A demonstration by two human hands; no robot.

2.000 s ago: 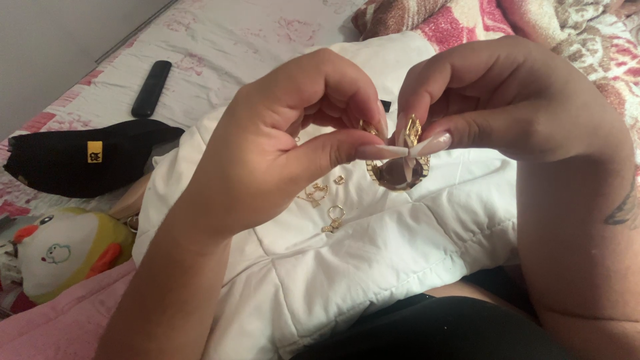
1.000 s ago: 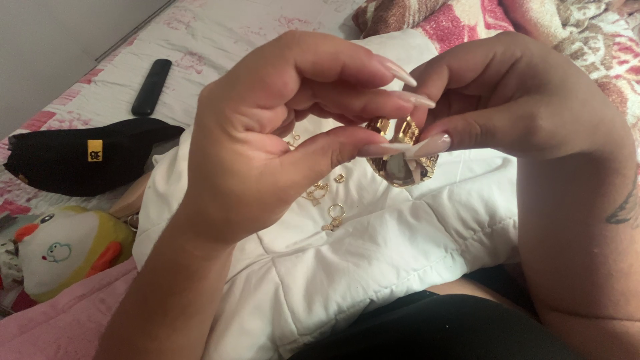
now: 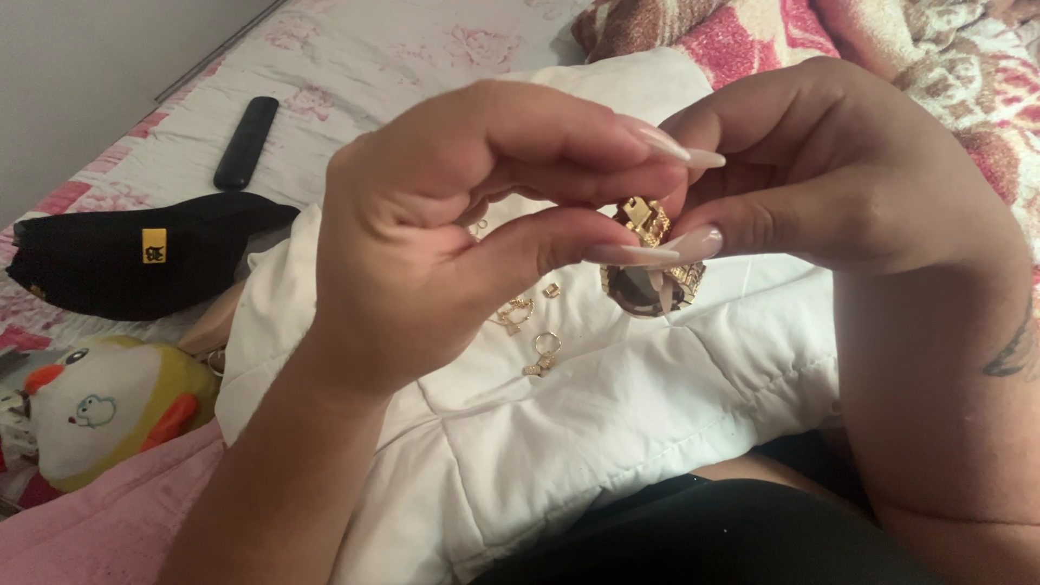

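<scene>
Between both hands, above a white quilt (image 3: 601, 390), hangs a gold-coloured wristwatch (image 3: 650, 284) with a link band; its round face is at the bottom, partly hidden by fingernails. My left hand (image 3: 455, 203) pinches the band's upper part between thumb and fingers. On the other side, my right hand (image 3: 788, 154) grips the band with thumb and forefinger; the fingers of both hands touch or overlap. Below on the quilt lie a small ring (image 3: 548, 343), a gold-coloured piece of jewellery (image 3: 515, 310) and a tiny gold-coloured piece (image 3: 552, 289).
A black cloth item with a yellow label (image 3: 106, 252) and a dark oblong object (image 3: 246, 143) lie at the left on the flowered sheet. Below them is a plush bird (image 3: 106, 406). A patterned red and brown blanket (image 3: 756, 41) is bunched at the back right.
The fingers of my left hand first lifted and spread over the band, and now have come down against it. My right hand has kept nearly the same grip.
</scene>
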